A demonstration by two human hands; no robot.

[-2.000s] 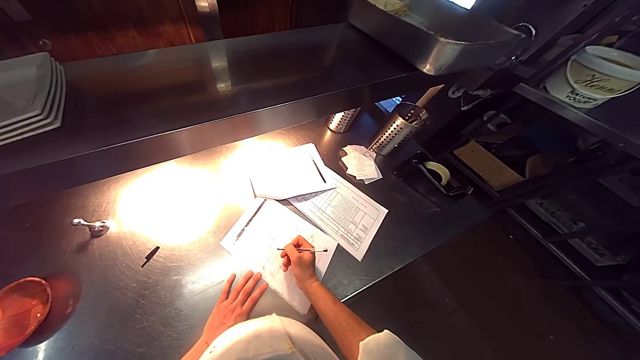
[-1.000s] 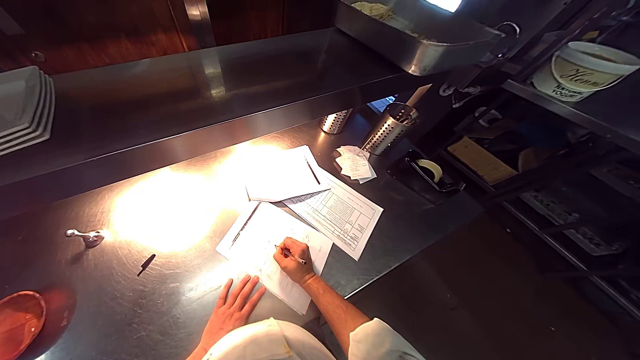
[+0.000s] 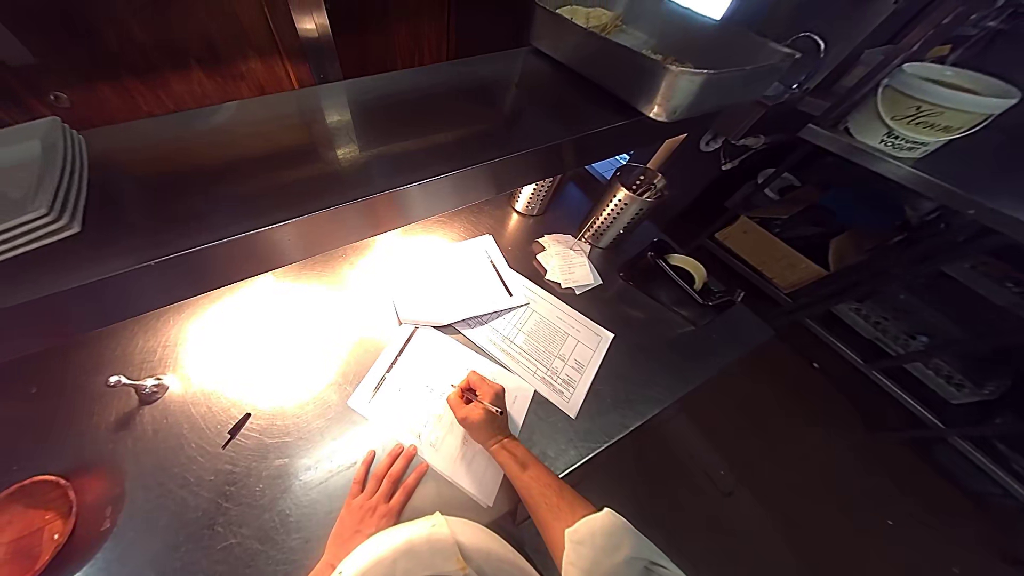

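Note:
My right hand [image 3: 480,410] grips a pen [image 3: 490,406], its tip at a sheet of paper [image 3: 436,376] that bears handwriting and lies on the steel counter. My left hand [image 3: 380,496] rests flat with its fingers apart, the fingertips at the lower left edge of that sheet. Behind it lie more white papers [image 3: 456,280] and a printed form [image 3: 560,344], partly overlapping. A black pen cap [image 3: 237,430] lies on the counter to the left of the sheet.
A metal bell-like fitting [image 3: 144,388] and a reddish bowl [image 3: 32,520] are at left. Small paper slips [image 3: 566,262], perforated steel holders [image 3: 620,210] and a tape dispenser [image 3: 680,280] stand back right. A steel shelf [image 3: 320,184] overhangs, bearing plates [image 3: 36,184] and a deep pan [image 3: 664,68].
The pen in my right hand has changed its tilt, and that hand has shifted slightly over the sheet. My left hand stays in much the same place.

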